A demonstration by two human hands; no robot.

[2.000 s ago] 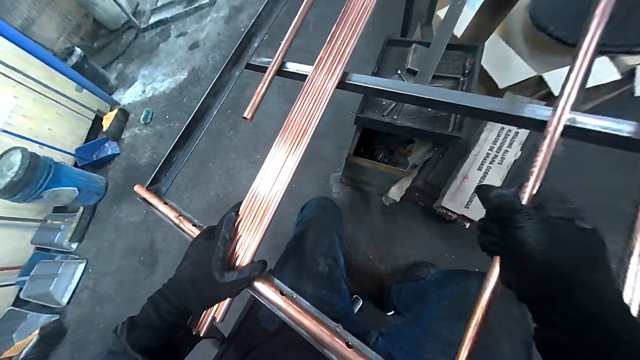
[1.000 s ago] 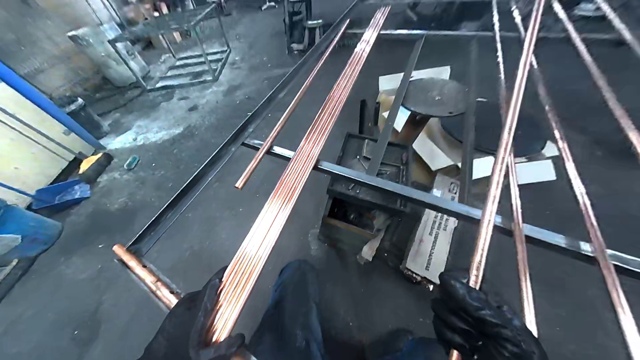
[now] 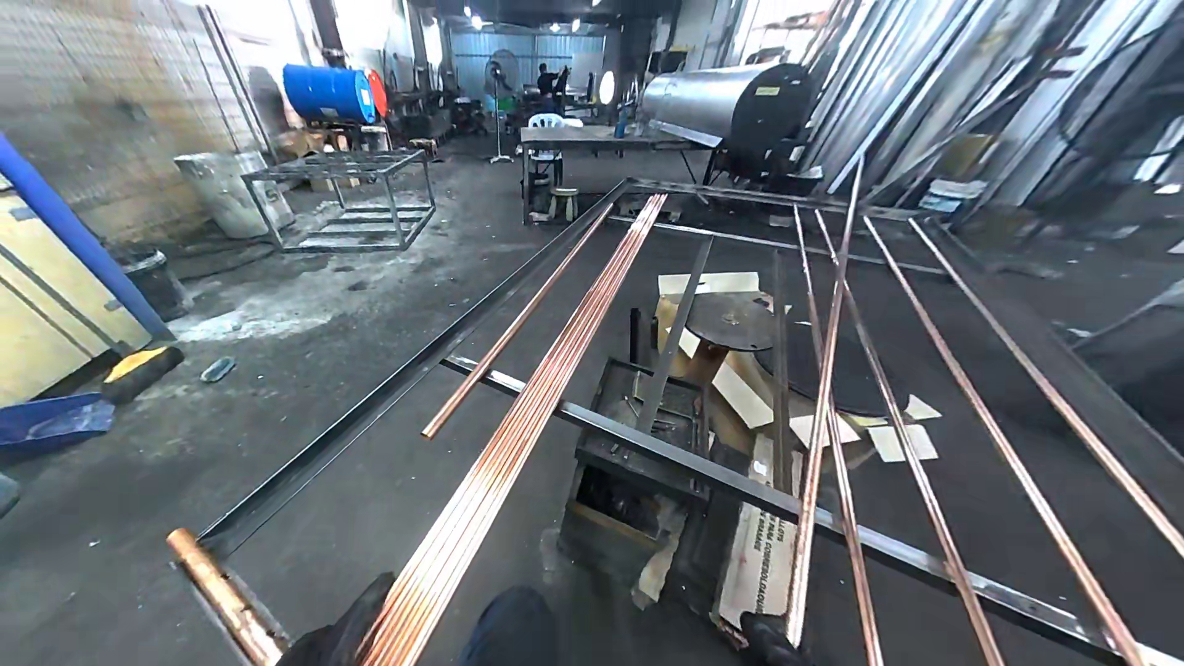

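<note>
Both hands wear black gloves and are partly cut off by the lower edge. My left hand (image 3: 347, 624) is at the near end of a bundle of thin copper tubes (image 3: 518, 430), gripping its side. At the bottom right, my right hand (image 3: 772, 638) holds the near end of a single copper tube (image 3: 819, 444) that slants away over the frame. Several more copper tubes (image 3: 1004, 444) lie spread across the metal frame (image 3: 684, 449) on the right. A lone copper tube (image 3: 518, 324) rests left of the bundle. A thicker copper pipe (image 3: 222, 592) lies at the lower left.
Below the frame are a black metal tool box (image 3: 610, 499), a printed cardboard box (image 3: 763, 555) and a round dark plate (image 3: 731, 319). Farther off stand a metal stand (image 3: 342, 171), a blue drum (image 3: 326, 92), a workbench (image 3: 610, 139) and a large metal cylinder (image 3: 698, 97). A person (image 3: 548, 81) is in the far background.
The view has tilted up toward the far end of the shop. My left hand stays at the bundle's near end, and the right still holds its tube.
</note>
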